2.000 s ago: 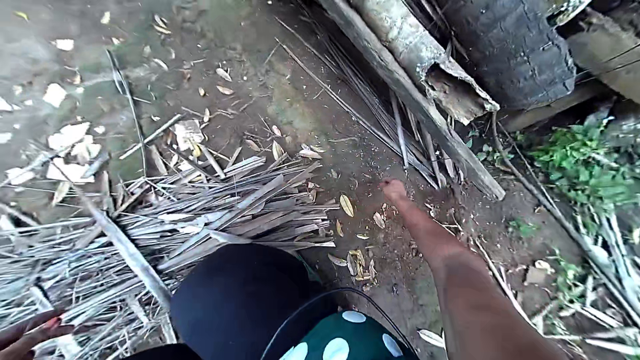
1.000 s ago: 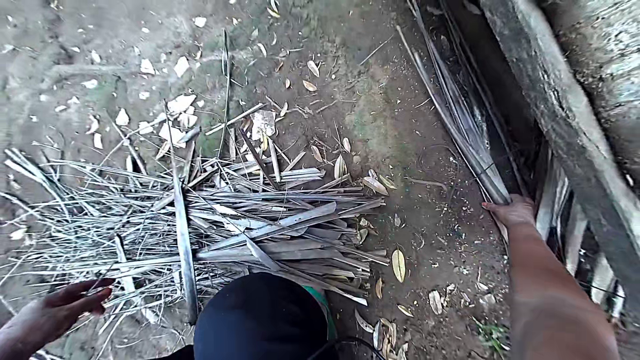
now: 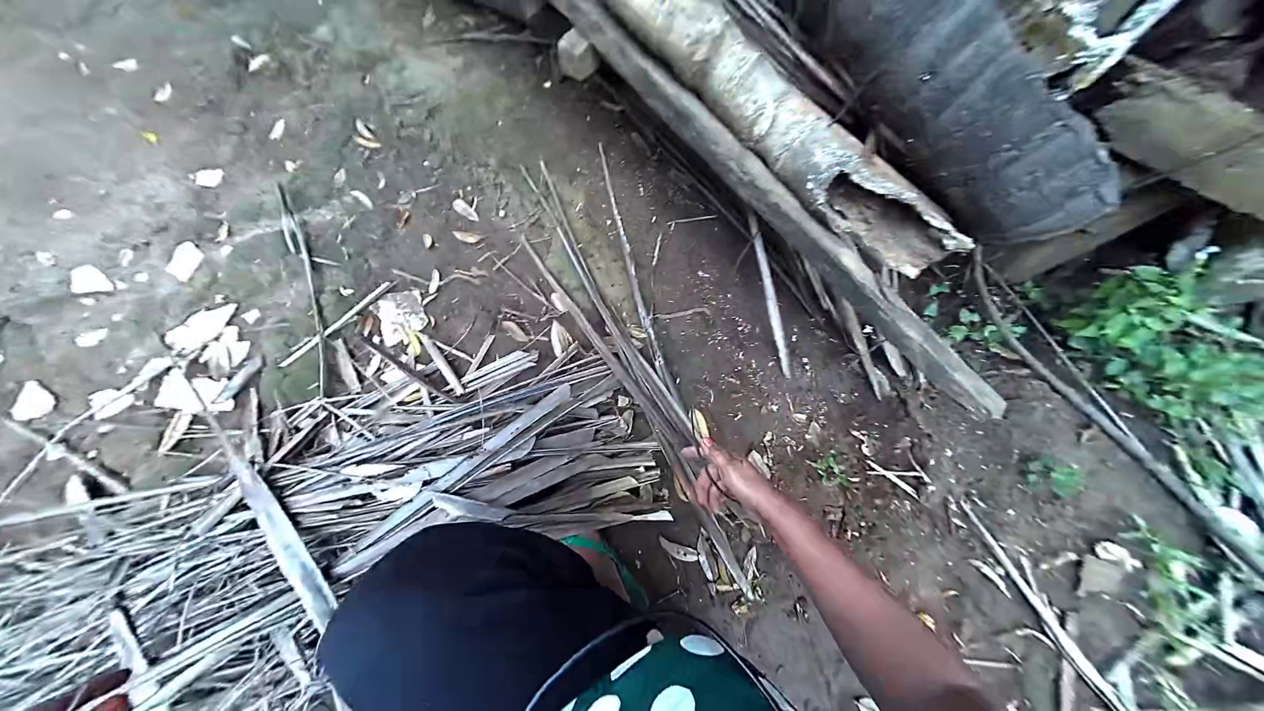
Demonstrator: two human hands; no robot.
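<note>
My right hand [image 3: 726, 479] grips a thin bunch of dry palm leaf strips [image 3: 632, 360], whose long ends point up and left over the dirt while the short ends hang below my fingers. Left of it lies a large pile of dry palm leaves [image 3: 474, 454] spread on the ground. Only the fingers of my left hand [image 3: 94, 691] show, at the bottom left edge by the pile; whether they hold anything cannot be seen.
A long weathered wooden beam [image 3: 770, 188] and a hollow, broken log [image 3: 790, 118] lie at the upper right, beside a dark curved sheet [image 3: 978, 118]. Green plants [image 3: 1175, 336] grow at the right. Pale flakes [image 3: 202, 326] and fallen leaves dot the dirt.
My right hand, which was at the leaf strips beside the beam, has moved left with a bunch of them, close to the pile. The view has shifted.
</note>
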